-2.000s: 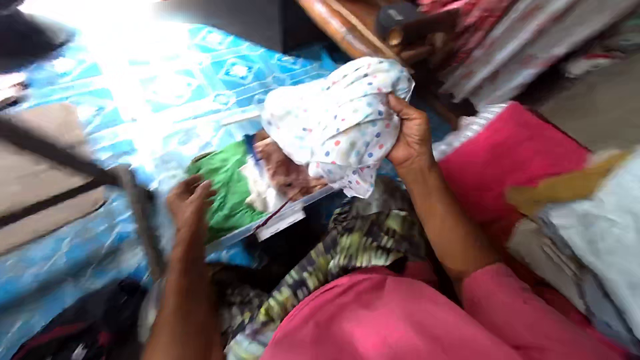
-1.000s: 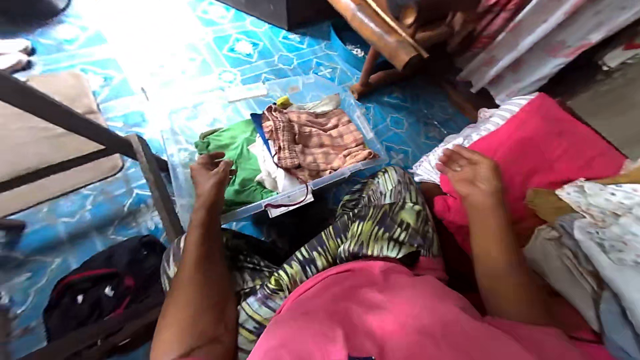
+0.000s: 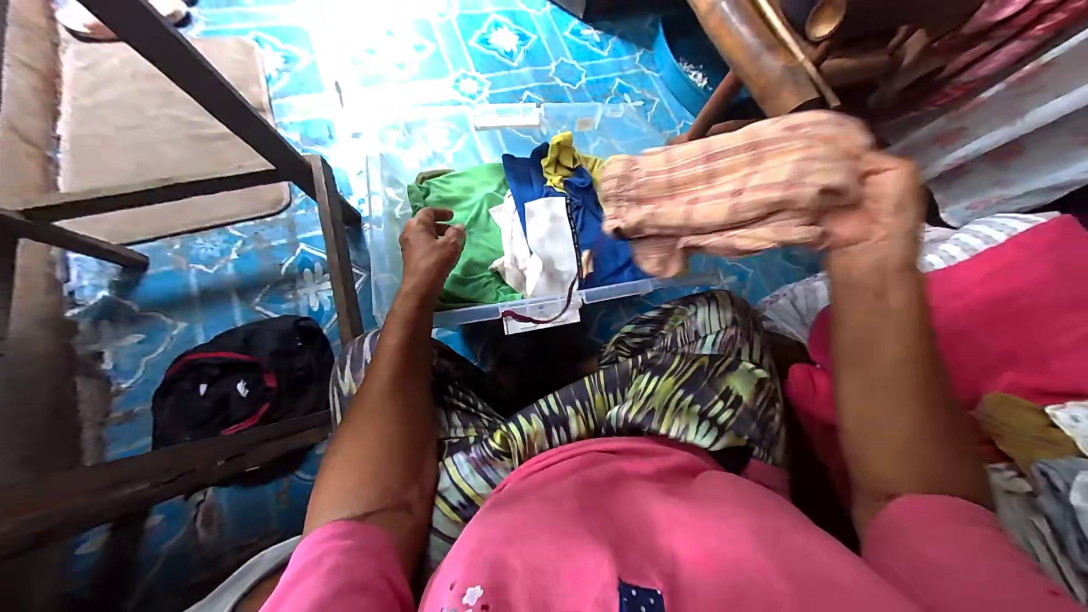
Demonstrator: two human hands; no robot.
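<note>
My right hand (image 3: 875, 200) grips a peach plaid garment (image 3: 731, 191) by its right end, raised over the right side of a clear plastic bin (image 3: 382, 204). Against a green garment (image 3: 476, 229) in the bin's left part rests my left hand (image 3: 432, 242), fingers loosely curled and apart, holding nothing. White cloth (image 3: 548, 242) lies beside the green one, with a dark cord trailing over the bin's front wall. Blue cloth (image 3: 599, 225) and a yellow piece (image 3: 563, 160) lie farther right, partly hidden by the plaid garment.
A dark wooden frame (image 3: 331, 246) stands left of the bin, with a black bag (image 3: 246, 382) and a beige mat (image 3: 161, 127) near it. At right lie bright pink cloth (image 3: 1011, 314) and more clothes (image 3: 1050, 493). Bamboo furniture (image 3: 756, 55) stands at upper right.
The dotted white cloth left my right hand; a second ago that hand was empty near the pink cloth. The plaid garment, then lying in the bin, is now lifted, uncovering blue cloth.
</note>
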